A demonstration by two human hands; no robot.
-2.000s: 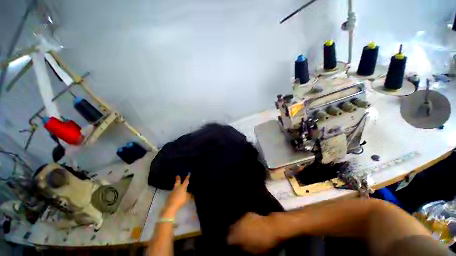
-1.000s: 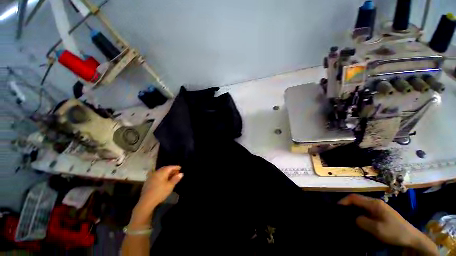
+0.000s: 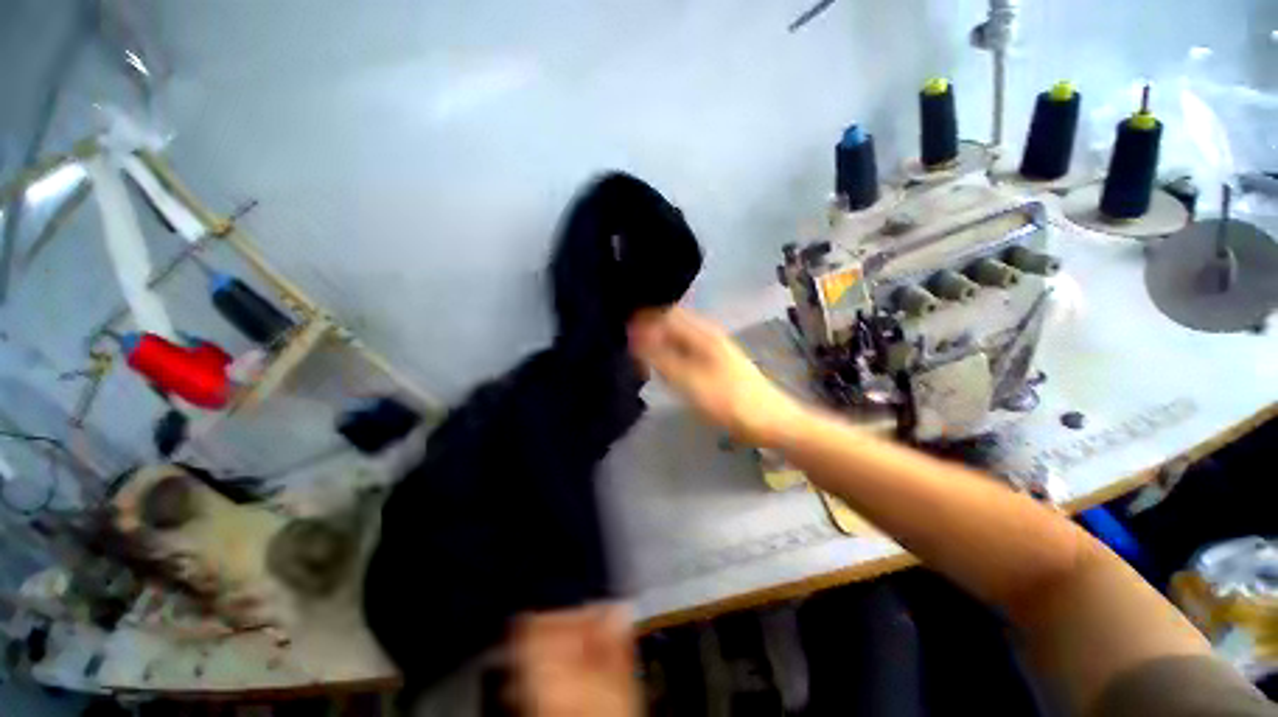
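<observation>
A black garment piece (image 3: pixel 491 490) stretches from the front table edge up towards the wall, left of the overlock machine (image 3: pixel 918 329). My right hand (image 3: pixel 701 367) reaches across the front of the machine and holds the upper part of the cloth, which is raised and bunched. My left hand (image 3: pixel 575 658) is low at the bottom of the picture, blurred and partly cut off, at the lower edge of the cloth. Its fingers cannot be made out.
A second sewing machine (image 3: pixel 210 539) stands at the left, with a red thread cone (image 3: pixel 180 367) above it. Black thread cones (image 3: pixel 1051 133) stand behind the overlock machine. The wooden table edge (image 3: pixel 785 581) runs along the front. A bag with yellow-orange print (image 3: pixel 1233 602) is at lower right.
My right hand has moved from the lower right up to the middle, lifting the cloth's upper part. My left hand has moved down and right. The camera view has shifted.
</observation>
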